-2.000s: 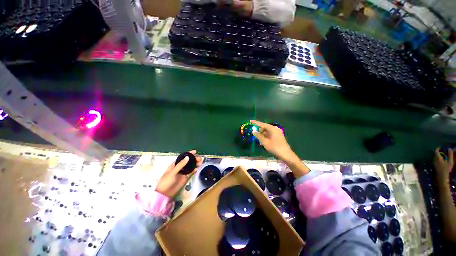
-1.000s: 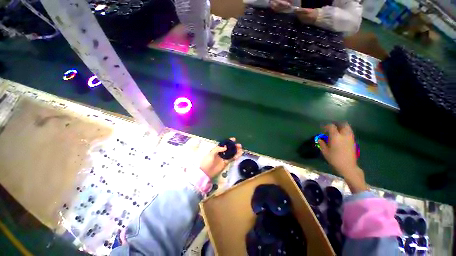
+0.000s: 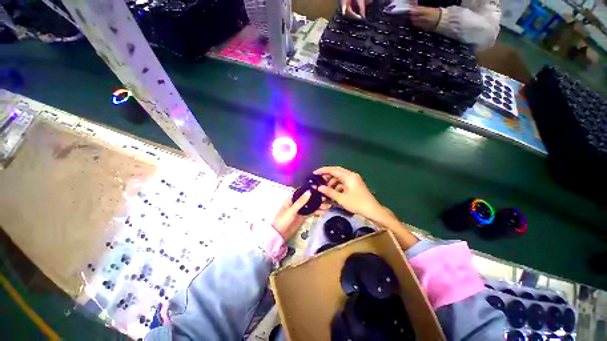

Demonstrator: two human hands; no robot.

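Note:
My left hand (image 3: 290,217) holds a round black cover (image 3: 308,200) at the near edge of the belt. My right hand (image 3: 347,193) touches a small dark piece at the top of this cover; whether it is a second cover is hard to tell. Below my hands, the brown carton (image 3: 293,300) holds several loose glossy black covers (image 3: 367,274). Units stand on the green conveyor belt (image 3: 373,156): one glows purple-white (image 3: 284,150) just beyond my hands, and a rainbow-ringed unit (image 3: 482,212) stands beside another lit one (image 3: 513,221) at right.
A cover tray (image 3: 532,313) lies right of my sleeve. The small-parts sheet (image 3: 150,246) is at left. A white slotted post (image 3: 150,83) crosses the left side. Black tray stacks (image 3: 399,63) and a sticker sheet (image 3: 498,93) lie across the belt, where another person's hands work.
My right hand has left the lit units at right and come back to the cover in my left hand. The two lit units there are now uncovered. The view has shifted.

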